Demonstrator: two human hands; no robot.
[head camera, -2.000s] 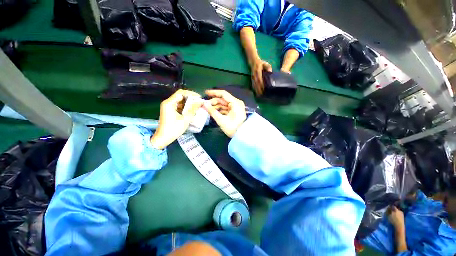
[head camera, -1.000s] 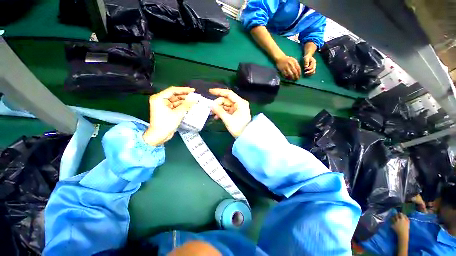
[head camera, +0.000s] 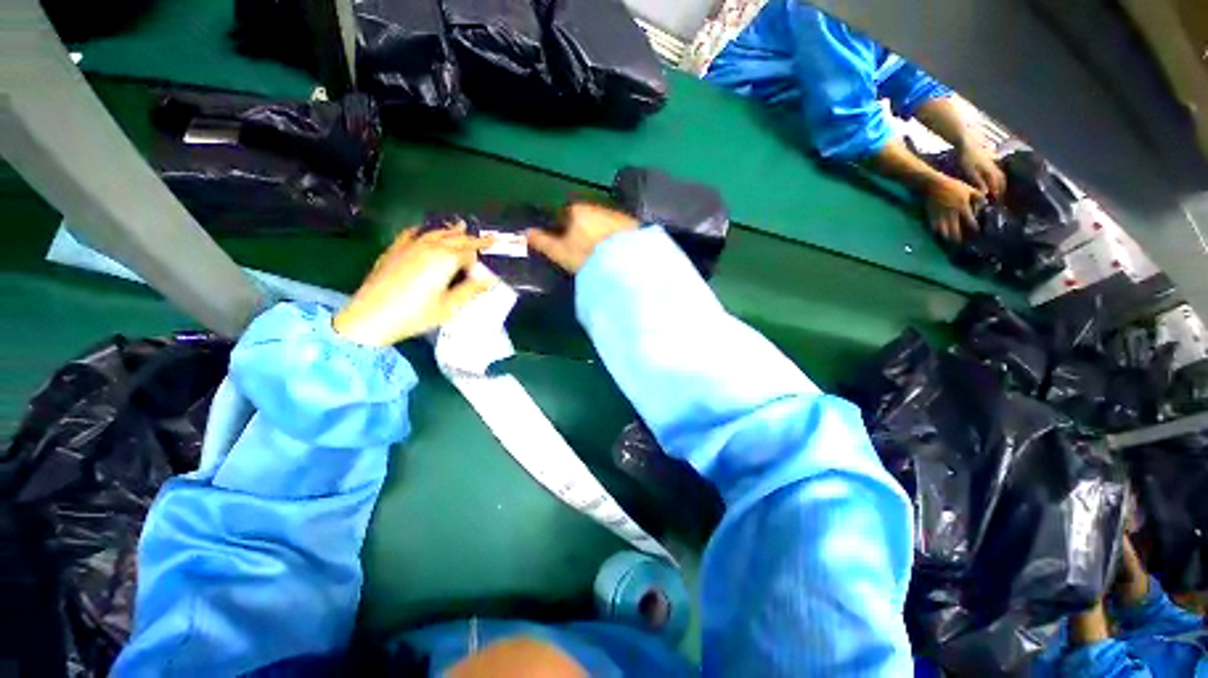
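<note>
A wrapped black parcel (head camera: 537, 274) lies on the conveyor in front of me. A single white label (head camera: 503, 242) is at its top face, between my fingertips. My left hand (head camera: 413, 282) holds the end of the printed label strip (head camera: 537, 435), which hangs below its fingers and runs to the pale blue label roll (head camera: 639, 591) near my body. My left fingertips are at the label's left end. My right hand (head camera: 579, 236) has curled fingers at the label's right end; whether they pinch or press it is hidden.
Other black parcels lie on the conveyor at left (head camera: 265, 159) and just right (head camera: 673, 212). Black bags (head camera: 987, 484) are heaped at right, more (head camera: 113, 437) at left. A metal post (head camera: 126, 186) crosses the left. A person's hands (head camera: 964, 196) hold a black bag across the belt.
The label has gone from raised between my hands to the parcel's top. My right hand has moved slightly up and left. The parcels shifted left; the other person's hands moved right to a bag.
</note>
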